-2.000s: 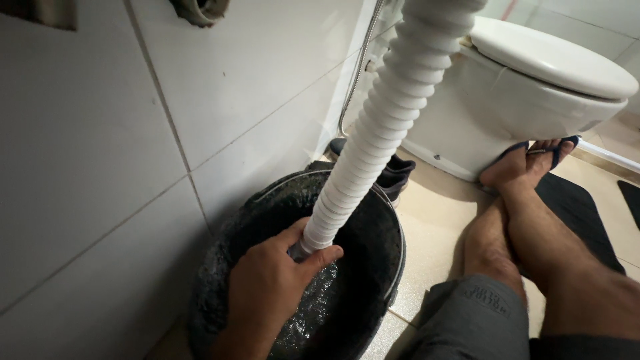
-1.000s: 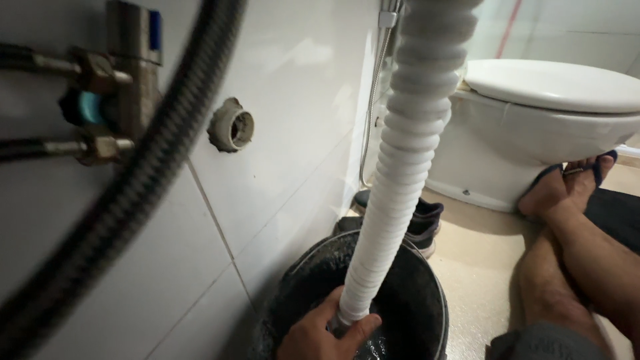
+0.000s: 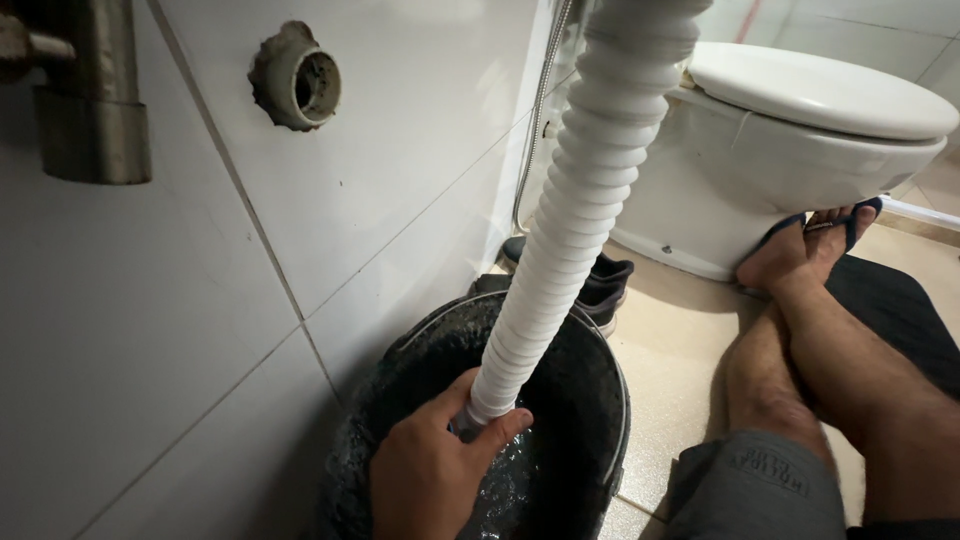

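A white corrugated drain hose [image 3: 577,202] slants down from the top edge into the mouth of a black bucket [image 3: 624,420]. My left hand [image 3: 442,450] grips the lower end of the hose, thumb on its right side, inside the bucket's rim. Wet, shiny reflections show in the bucket below the hose end. On the white tiled wall, up and left of the bucket, an open drain pipe stub [image 3: 315,88] sticks out of a rough-edged hole. My right hand is out of the frame.
A metal valve fitting [image 3: 94,135] juts out at the upper left. Dark shoes [image 3: 604,289] lie behind the bucket, near a white toilet [image 3: 697,180]. A thin metal shower hose [image 3: 534,127] hangs in the corner. My crossed legs [image 3: 832,337] and a black mat [image 3: 892,300] are at the right.
The view has shifted; the braided hose that crossed the left side a second ago is out of frame. My left hand keeps its grip on the white hose's lower end at the bucket.
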